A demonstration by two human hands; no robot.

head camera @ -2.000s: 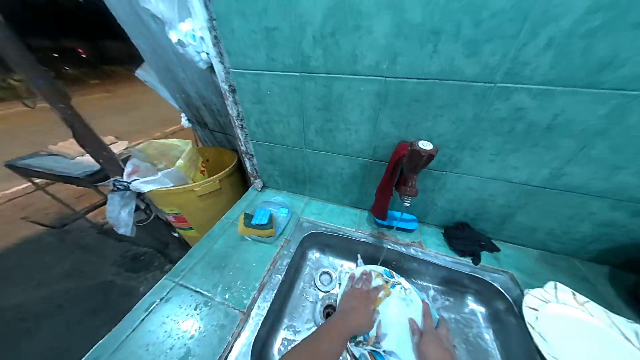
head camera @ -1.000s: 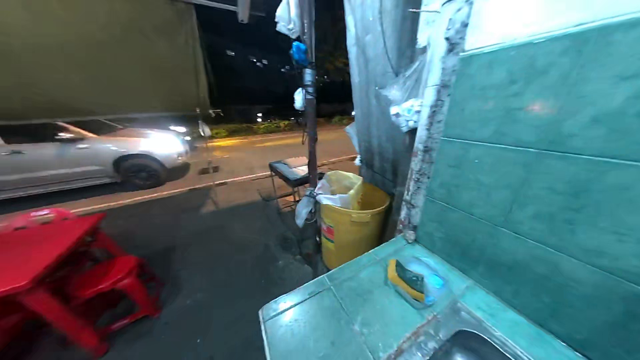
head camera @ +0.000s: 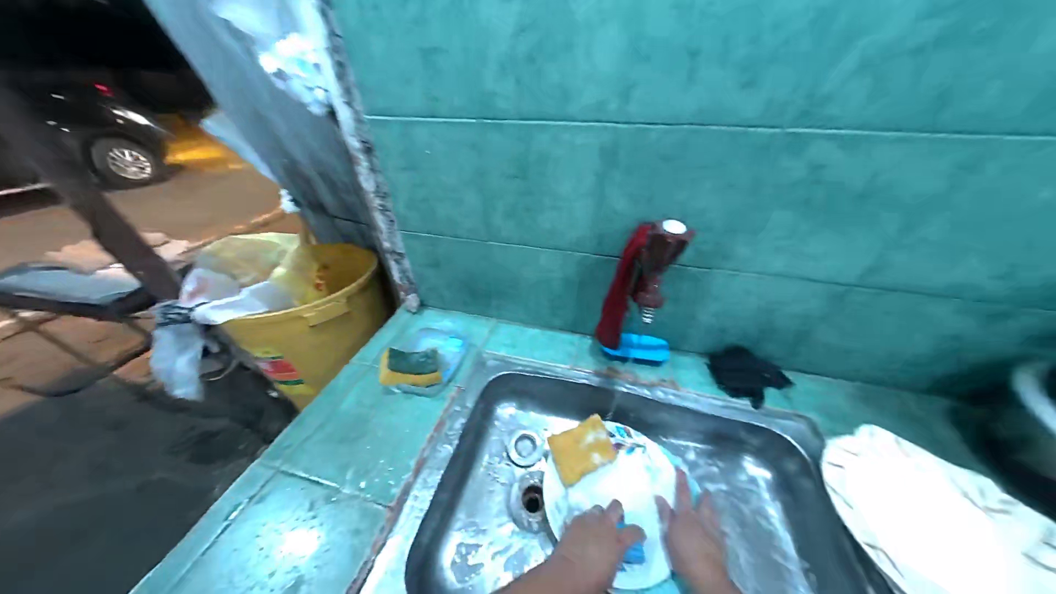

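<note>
A white plate (head camera: 631,487) with a coloured pattern lies in the stainless steel sink (head camera: 759,487). On its upper left part rests a yellow sponge (head camera: 582,450). My left hand (head camera: 594,540) is on the lower part of the plate, its fingers around something blue (head camera: 633,544) whose kind I cannot make out. My right hand (head camera: 695,532) lies against the plate's right edge, fingers spread. Above the sink a dark red tap (head camera: 654,264) with a red cloth (head camera: 619,289) beside it points down.
A green and yellow sponge (head camera: 411,367) sits in a clear dish on the tiled counter. A blue dish (head camera: 643,348) and a black cloth (head camera: 745,373) lie behind the sink. White plates (head camera: 932,503) stand at the right. A yellow bin (head camera: 330,330) with bags is beyond the counter's left edge.
The view swung left to the street and came back to the sink. The yellow sponge now rests on the plate, and a dark car shows on the road.
</note>
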